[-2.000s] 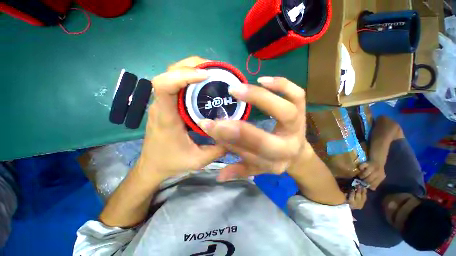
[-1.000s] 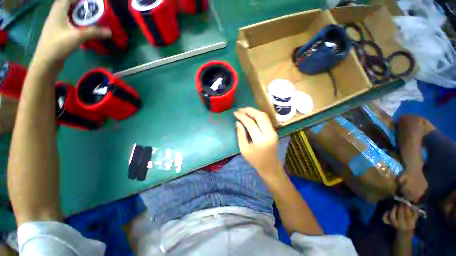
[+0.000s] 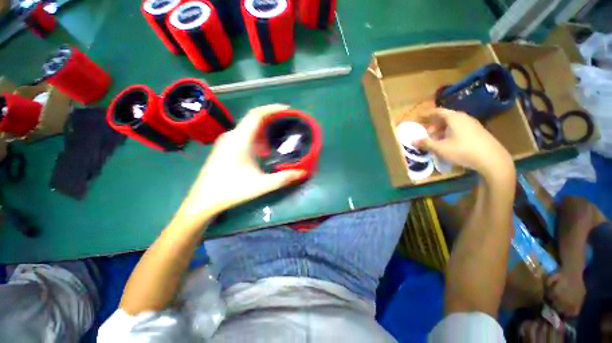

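A red speaker body (image 3: 310,151) stands on the green bench with its dark open end up. White bits show inside it. My left hand (image 3: 231,161) is around its left side, thumb at the front rim. My right hand (image 3: 463,141) is inside the cardboard tray (image 3: 384,127), its fingertips at the white end caps (image 3: 421,167). The fingertips touch or pinch the upper cap; the exact grip is hard to tell.
A dark blue speaker (image 3: 473,92) and black rings (image 3: 576,126) lie in the tray. Two open red bodies (image 3: 213,117) lie left of my left hand, near black strips (image 3: 84,157). Capped red speakers (image 3: 201,41) stand behind a pale strip. Another person's hand (image 3: 564,291) is at lower right.
My left hand has come from the capped speakers at the back left to the open red body. My right hand has moved from the bench edge into the tray. The view has shifted.
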